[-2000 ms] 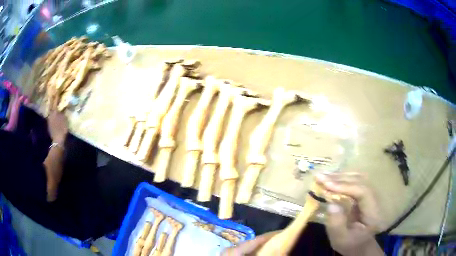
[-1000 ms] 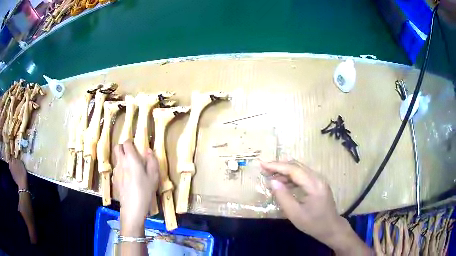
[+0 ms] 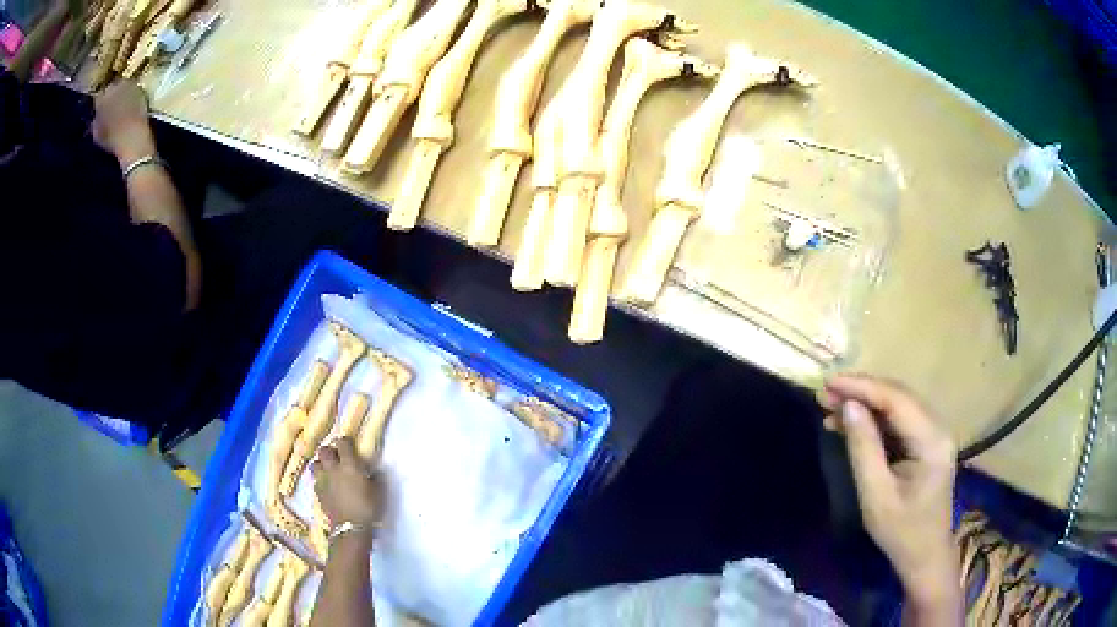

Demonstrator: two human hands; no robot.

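Observation:
My left hand [image 3: 348, 485] is inside the blue bin [image 3: 321, 267], its fingers closed around a tan limb part [image 3: 354, 420] that lies on the white liner. My right hand [image 3: 904, 456] is over the bench's front edge at the right, thumb and fingertips pinched on what looks like a thin pale stick [image 3: 784, 330] pointing back to the left. Several tan limbs [image 3: 695, 150] with dark bands at their far tips lie in a row on the bench. Loose dark trim pieces [image 3: 1000, 294] lie at the right.
A white bottle [image 3: 1033, 175] stands near the green conveyor [image 3: 968, 55]. Thin sticks and a small white and blue cap [image 3: 801, 235] lie mid-bench. A black cable [image 3: 1039, 398] crosses the right side. A second bin of limbs [image 3: 1011, 576] is below right. Another person's hand [image 3: 120, 118] is at left.
The view has turned down and left. My left hand has moved from the bench row into the blue bin. My right hand has moved from beside the cap to the bench's front edge, its fingertips now pinched.

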